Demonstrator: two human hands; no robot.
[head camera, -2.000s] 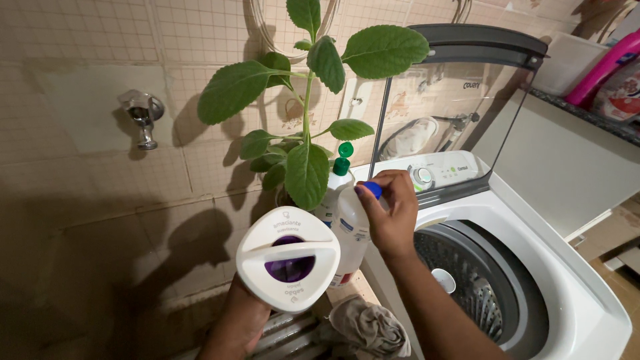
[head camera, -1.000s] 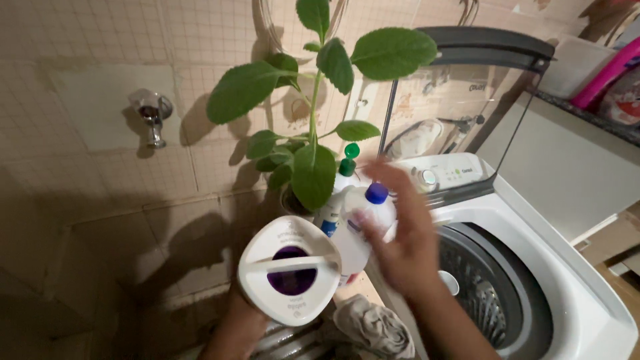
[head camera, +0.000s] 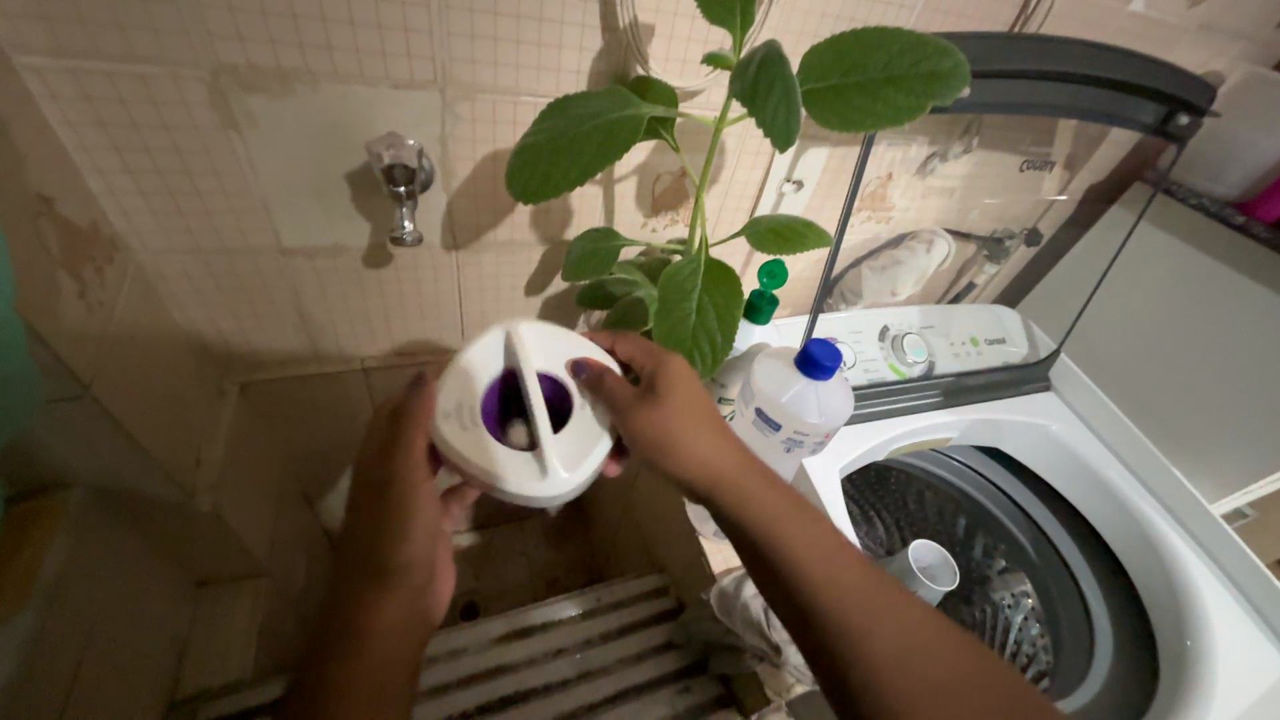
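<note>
Both hands hold a white plastic dispenser piece (head camera: 575, 455) with a bar across its top and a purple inside, over the ribbed sink. My left hand (head camera: 405, 500) grips its left side; my right hand (head camera: 660, 400) grips its right side, thumb on the rim. Right of my right hand stands a translucent bottle (head camera: 790, 405) with a blue cap on. Behind it is a bottle with a raised green flip cap (head camera: 762, 305). The washing machine (head camera: 1100, 430) has its lid up, and a white cup-like part (head camera: 930, 570) shows in its drum. What lies under the dispenser piece is hidden.
A leafy green plant (head camera: 705, 190) rises behind the bottles. A metal tap (head camera: 400, 185) juts from the tiled wall (head camera: 310, 290). Below my hands is the ribbed washboard of a sink (head camera: 560, 640), with a crumpled cloth (head camera: 750, 610) to its right.
My right hand has left the blue-capped bottle and now holds the white dispenser piece together with my left hand. The piece has turned, its bar now running more upright.
</note>
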